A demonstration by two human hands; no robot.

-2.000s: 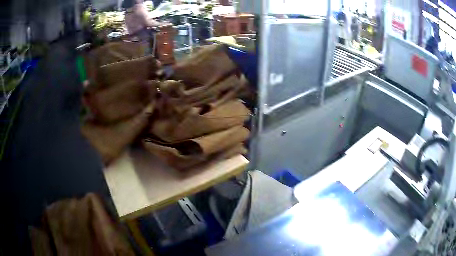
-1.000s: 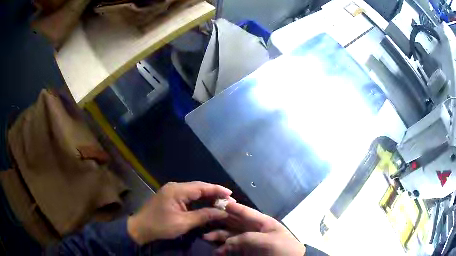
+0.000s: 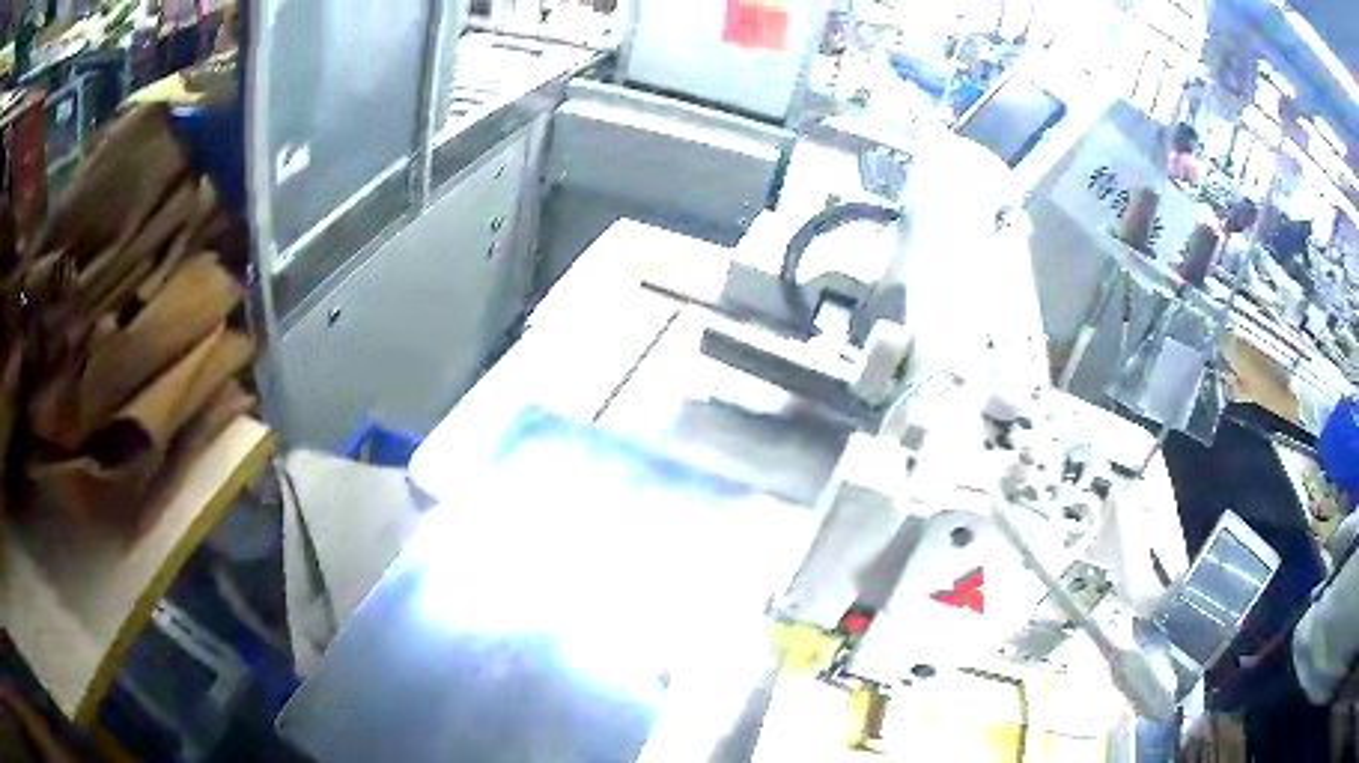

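Observation:
Neither of my hands shows in the frame. The white sewing head (image 3: 932, 596), with a red three-diamond logo, stands right of centre. Below it, at the bottom edge, lies part of the yellow-taped template (image 3: 865, 716); the rest is cut off. The shiny metal side table (image 3: 462, 656) lies left of it and glares strongly. The white machine bed (image 3: 596, 321) extends behind it. A small control panel (image 3: 1219, 590) stands tilted at the right of the head.
Brown cut panels (image 3: 142, 373) are heaped on a pale wooden table (image 3: 164, 544) at the left. A grey cabinet (image 3: 388, 328) stands behind the bed. Thread cones (image 3: 1139, 216) stand at the back right. Part of a person (image 3: 1334, 626) shows at the right edge.
My view has swung right and up. Both hands, seen close together with a small white piece at the fingertips one second ago, are out of the picture. The sewing head now shows centrally.

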